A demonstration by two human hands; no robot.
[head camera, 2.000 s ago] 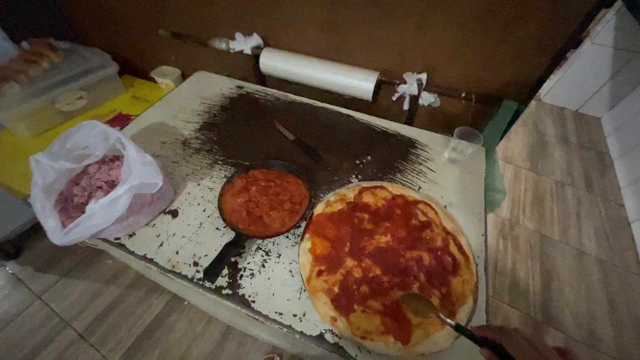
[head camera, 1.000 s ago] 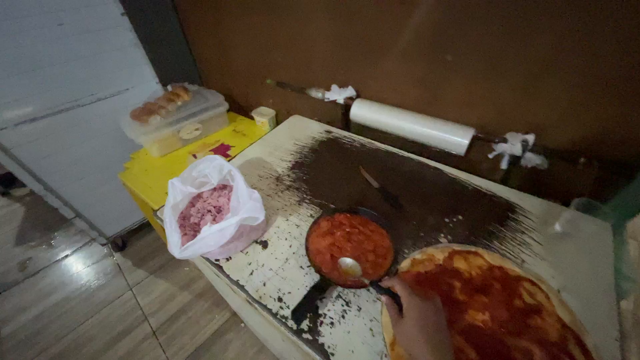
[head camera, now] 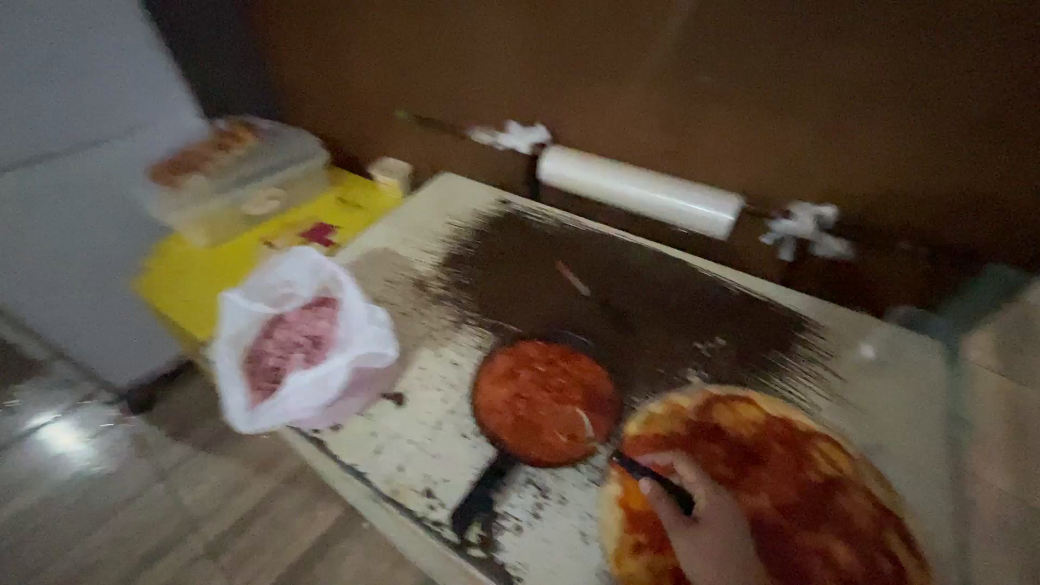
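My right hand (head camera: 703, 516) grips the black handle of a metal spoon (head camera: 654, 481). The spoon's bowl rests in the red chunky sauce, at the right side of a black frying pan (head camera: 483, 496). Just right of the pan lies a large round pizza base (head camera: 780, 479) spread with red sauce, partly under my hand in this view. A white plastic bag (head camera: 370, 333) of pink shredded meat (head camera: 292, 345) stands open at the table's left. Behind the pan lies a knife (head camera: 573, 278), blurred. My left hand is out of the frame.
The worn table (head camera: 439, 341) has a dark patch. Behind it hangs a roll of plastic film (head camera: 638, 188) on a rod. At the left, a plastic container (head camera: 236, 203) with bread rolls on its lid stands on a yellow surface (head camera: 183, 284). A clear cup, blurred, is at the far right.
Two seconds ago the spoon was on the pizza base; by one second ago my right hand had brought it to the pan, where it remains. The view has swung left since the first frame.
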